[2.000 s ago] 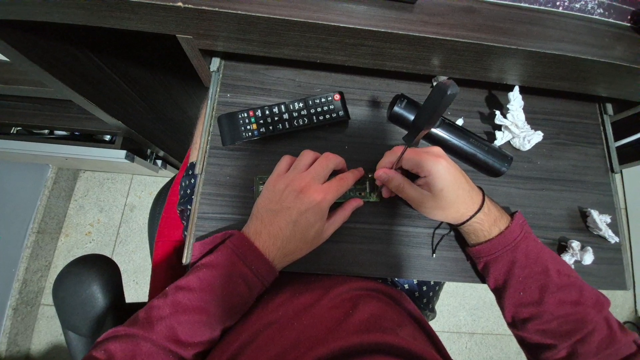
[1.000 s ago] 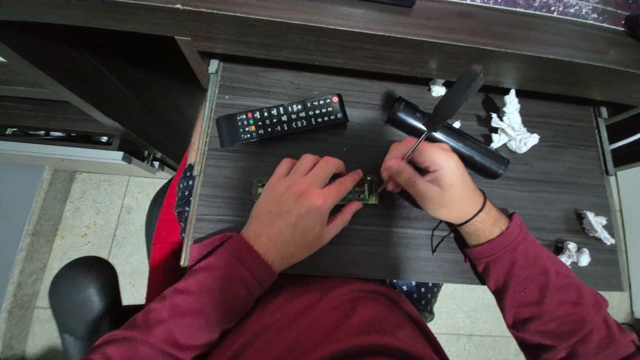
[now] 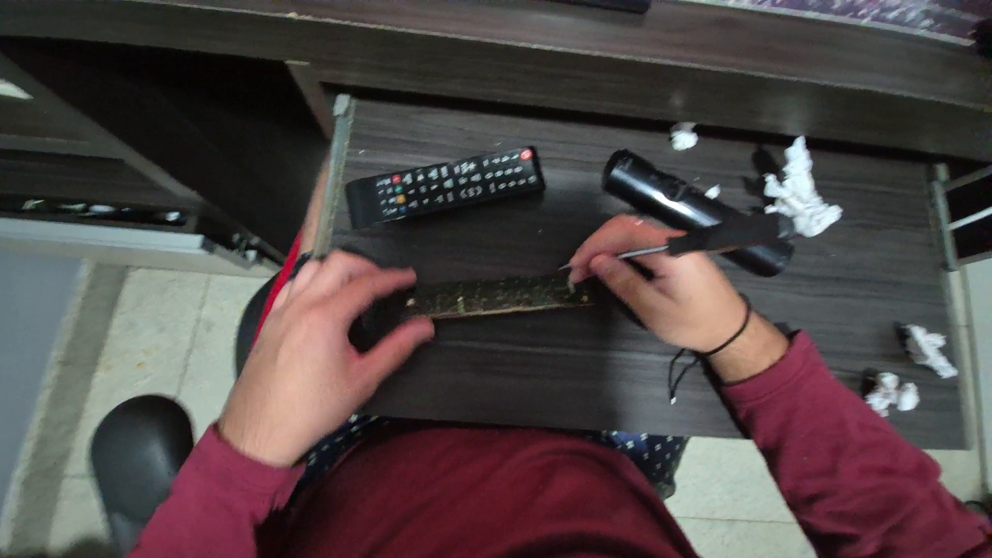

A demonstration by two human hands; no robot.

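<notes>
A narrow green circuit board (image 3: 500,298) lies before me on the dark wood-grain surface, slightly tilted. My left hand (image 3: 318,345) is at its left end, thumb and fingers apart around that end; whether they touch it I cannot tell. My right hand (image 3: 659,287) holds a screwdriver (image 3: 725,236) with a black handle and thin metal shaft, its tip near the board's right end. The fingertips of that hand are at the board's right end too. Behind the board lies a black remote control (image 3: 446,186) with its buttons up.
A black remote-shaped casing (image 3: 690,209) lies behind my right hand, partly under the screwdriver handle. Crumpled white paper (image 3: 802,190) is at the back right, and more crumpled pieces (image 3: 891,393) are near the right edge. A raised ledge (image 3: 542,85) runs along the back.
My left hand has moved left off the middle of the circuit board, uncovering most of it, and its fingers have spread. The screwdriver in my right hand has tilted lower, its handle now pointing right.
</notes>
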